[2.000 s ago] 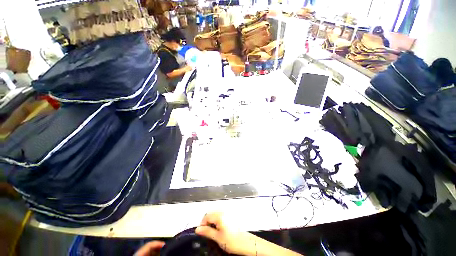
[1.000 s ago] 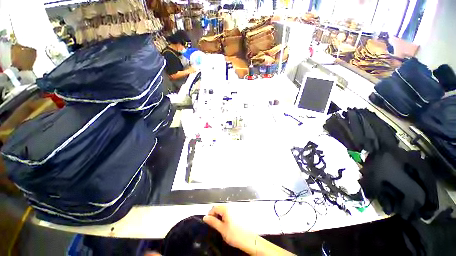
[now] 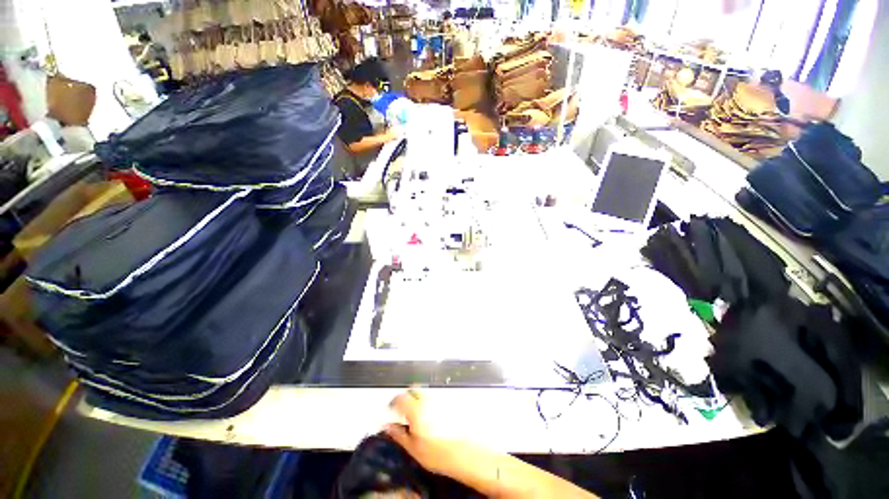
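My right hand [image 3: 421, 439] reaches in from the bottom right, over the front edge of the white table. Its fingers are closed on the top of a dark, shiny fabric piece [image 3: 372, 466], likely a backpack body, below the table edge. The piece is cut off by the bottom of the picture. A small pale patch shows at the bottom edge beside it; I cannot tell if it is my left hand. A large white sewing machine [image 3: 429, 161] stands at the back of the table [image 3: 302, 414].
Stacked navy bags with pale piping [image 3: 185, 283] rise high at left. Tangled black straps [image 3: 634, 336], loose thread [image 3: 575, 409] and a black fabric heap [image 3: 780, 351] lie at right. A control panel [image 3: 629, 187] stands behind. A person [image 3: 361, 117] works beyond the machine.
The dark fabric piece sits lower and shows less. My right hand stays on it, a little further left. The fingers of my left hand, seen earlier at its left, no longer show there. The view has shifted slightly.
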